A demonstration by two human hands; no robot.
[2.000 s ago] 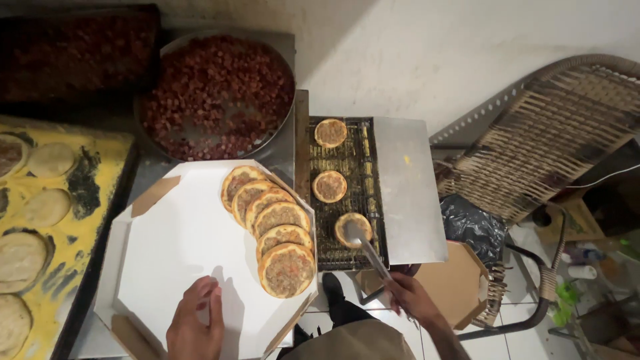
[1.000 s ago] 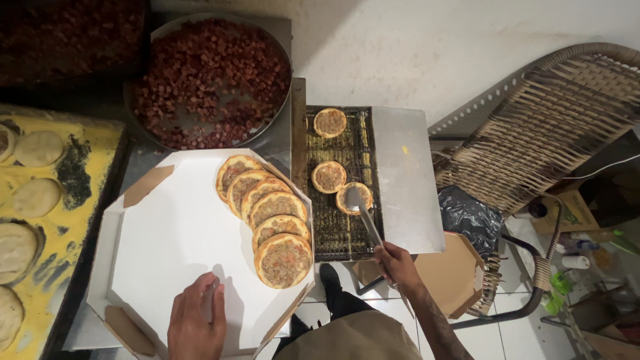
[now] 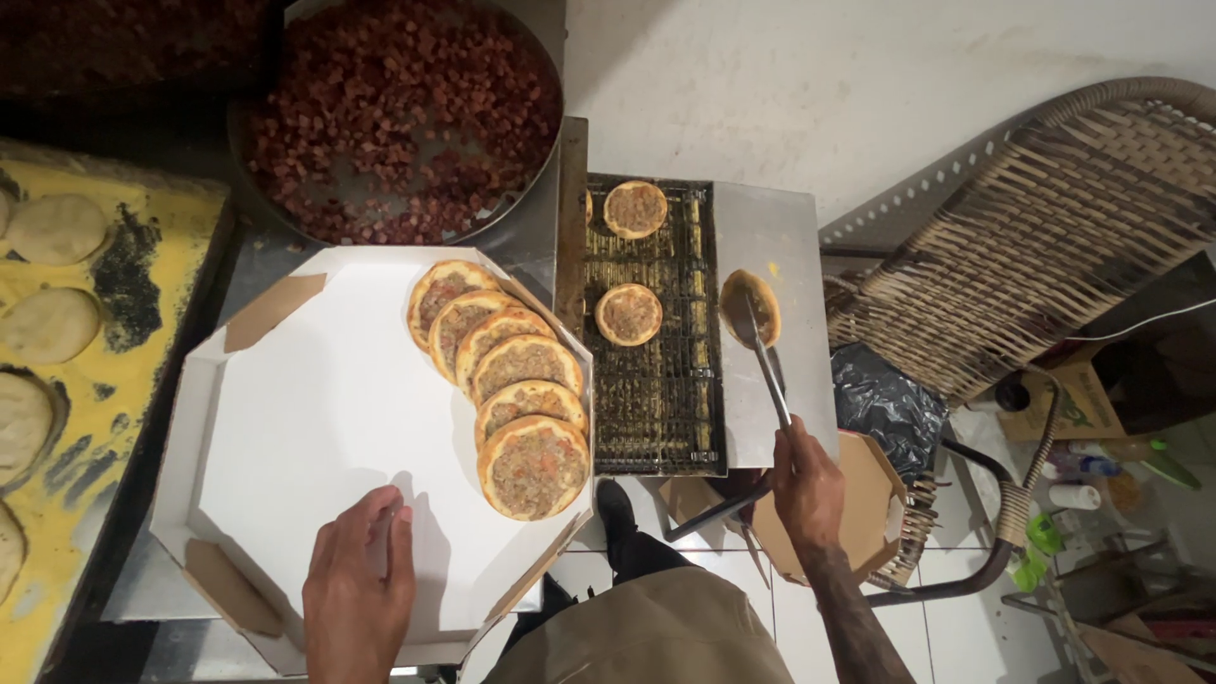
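Note:
My right hand [image 3: 807,480] grips metal tongs [image 3: 771,380], whose jaws are on a small meat-topped flatbread [image 3: 736,302], tilted over the steel plate at the conveyor's right. Two whole flatbreads, one upper [image 3: 636,210] and one lower [image 3: 629,314], lie on the dark conveyor grate [image 3: 655,408], and the edge of another shows at its left. In the white octagonal cardboard box [image 3: 304,418], several meat-topped flatbreads [image 3: 532,467] overlap in a curved row along the right side. My left hand [image 3: 359,570] is over the box's near part, fingers slightly bent, holding nothing.
A round pan of diced reddish food [image 3: 399,114] stands behind the box. At left, a yellow floured tray [image 3: 152,228] bears raw dough rounds [image 3: 49,326]. A woven chair [image 3: 1026,247] with a black plastic bag [image 3: 883,408] and an open cardboard box [image 3: 836,503] are at right.
The tongs and my right hand have moved a flatbread from the grate to over the steel plate. Another flatbread's edge now shows at the grate's left. My left hand remains over the box.

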